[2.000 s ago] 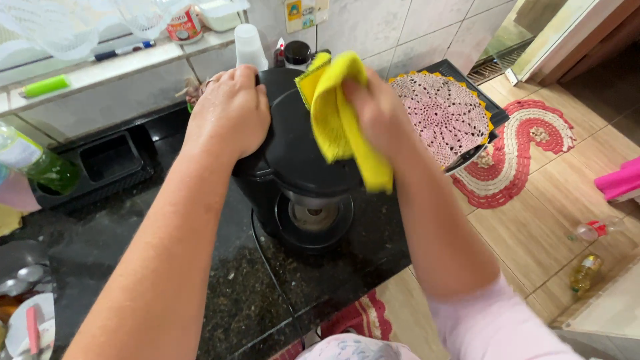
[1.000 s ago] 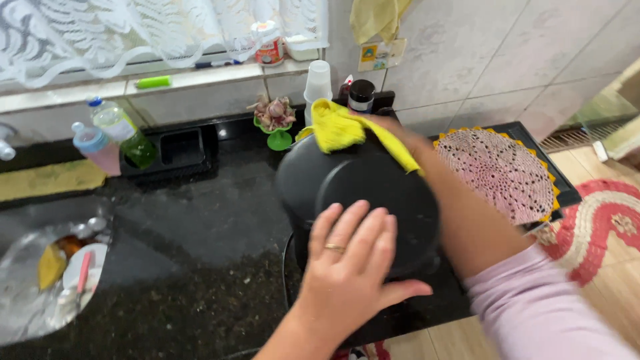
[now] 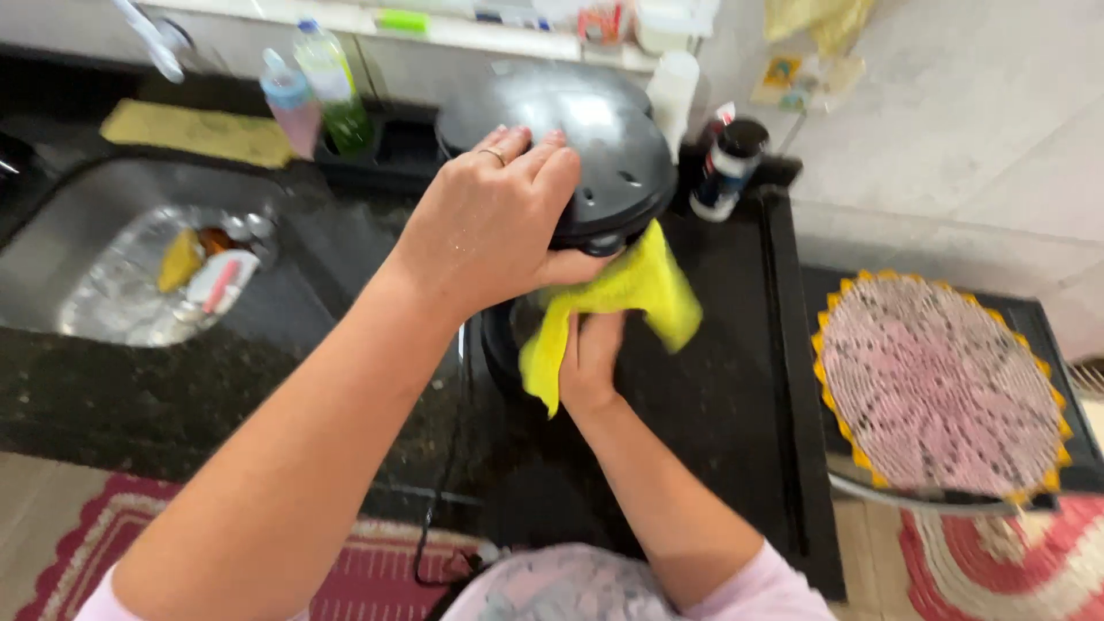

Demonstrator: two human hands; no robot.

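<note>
A black countertop kitchen appliance (image 3: 595, 112) with a rounded, glossy top stands on the dark stone counter. My left hand (image 3: 500, 207) rests over its top edge, fingers spread on the lid and thumb along the near rim. Below that rim, my right hand (image 3: 595, 354) holds a yellow cloth (image 3: 621, 289) against the appliance's near side; the cloth hangs down on both sides of my fingers. The appliance's lower part is mostly hidden by the cloth and my left arm. A black cord (image 3: 444, 483) runs down over the counter's front edge.
On the left is a steel sink (image 3: 52, 224) with dishes, beside a yellow cloth mat (image 3: 198, 134) and two bottles (image 3: 332, 86). Behind the appliance stand white plastic cups (image 3: 674, 95) and a dark-lidded jar (image 3: 729, 168). A crocheted doily (image 3: 940, 384) lies at right.
The yellow cloth in my right hand has moved from the appliance's top to its near side, below the rim. My left hand has shifted on the lid. The view has swung.
</note>
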